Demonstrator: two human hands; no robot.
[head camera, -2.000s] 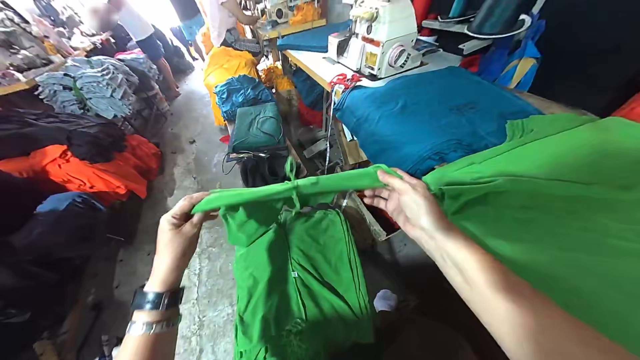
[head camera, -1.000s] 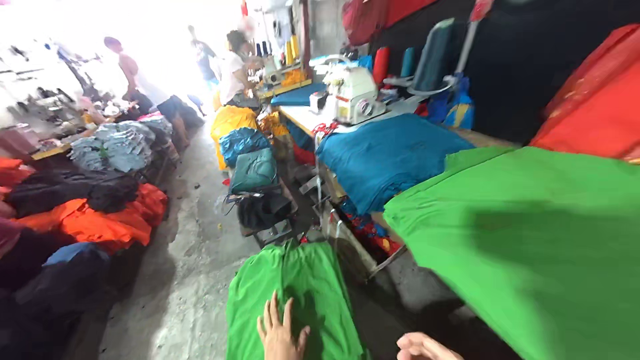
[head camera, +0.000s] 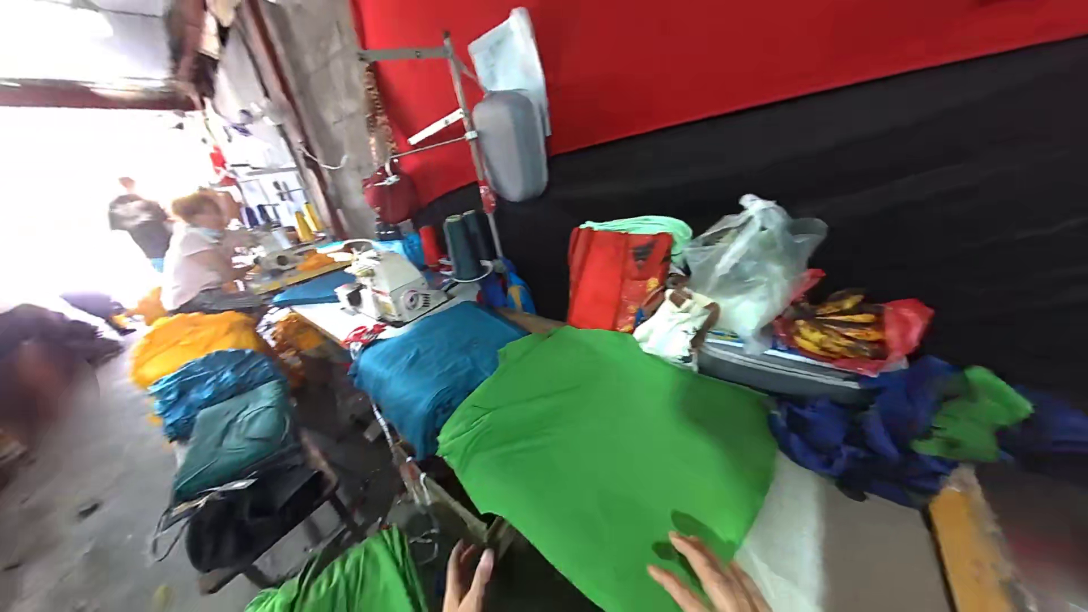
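Observation:
Green fabric pieces (head camera: 612, 442) lie spread in a flat stack on the table. Over their front part is my right hand (head camera: 714, 578), fingers apart, holding nothing; whether it touches the cloth I cannot tell. My left hand (head camera: 466, 582) is at the bottom edge, its fingers apart and empty, between the table and a lower pile of green cloth (head camera: 361, 578). Blue folded fabric (head camera: 438, 365) lies just beyond the green stack, beside a white sewing machine (head camera: 395, 285).
A bench on the left bears a black bag (head camera: 251, 518) and teal, blue and yellow cloth. Behind the green stack are a red bag (head camera: 616, 276), a clear plastic bag (head camera: 752, 263) and bananas (head camera: 837, 327). Crumpled dark blue cloth (head camera: 867, 425) lies right. A person (head camera: 200, 255) sits further back.
Two seconds ago both hands held a green piece up over the lower pile; now they hold nothing. My right hand has come over the table stack. The view has swung right.

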